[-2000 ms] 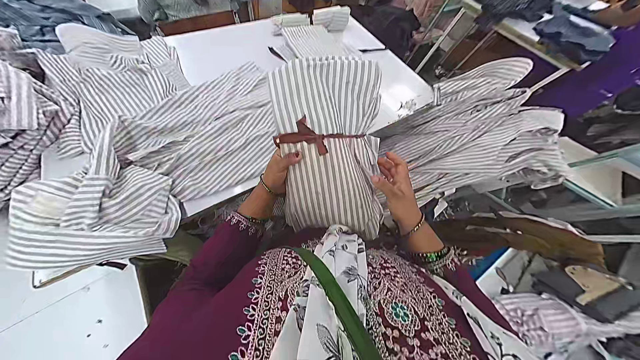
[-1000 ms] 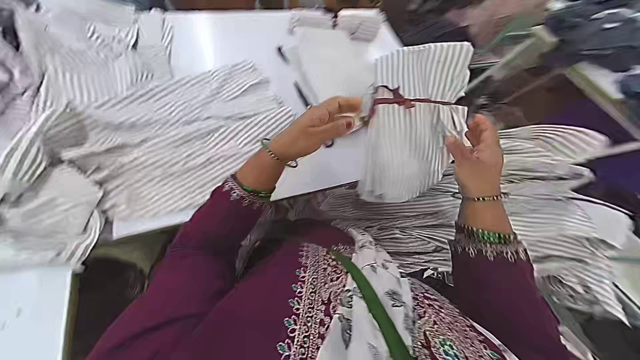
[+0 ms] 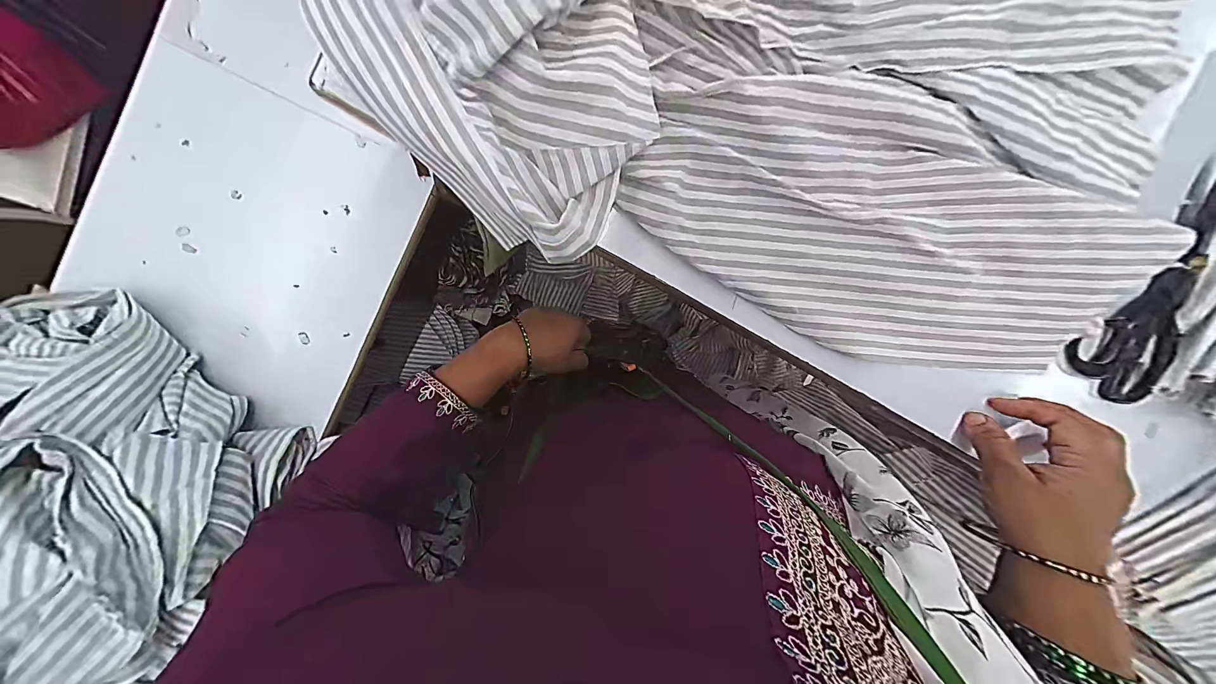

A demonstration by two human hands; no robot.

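My left hand reaches down below the table edge, its fingers curled at a dark bunched thing beside my lap; whether it grips this is hidden by shadow. Striped fabric pieces, grey and white, spread over the white table above that hand. At the right, my right hand is at the table edge with thumb and forefinger apart and nothing seen between them. Black-handled scissors lie just beyond it, partly out of view. The tied striped bundle is not in view.
A second white tabletop meets the first at a corner on the left. More striped cloth is heaped at the lower left. Below the table edge is a gap with patterned and striped cloth in it.
My left hand has come away from the tied bundle and moved down below the table edge. The right hand has let go of the bundle too. The view has swung left.
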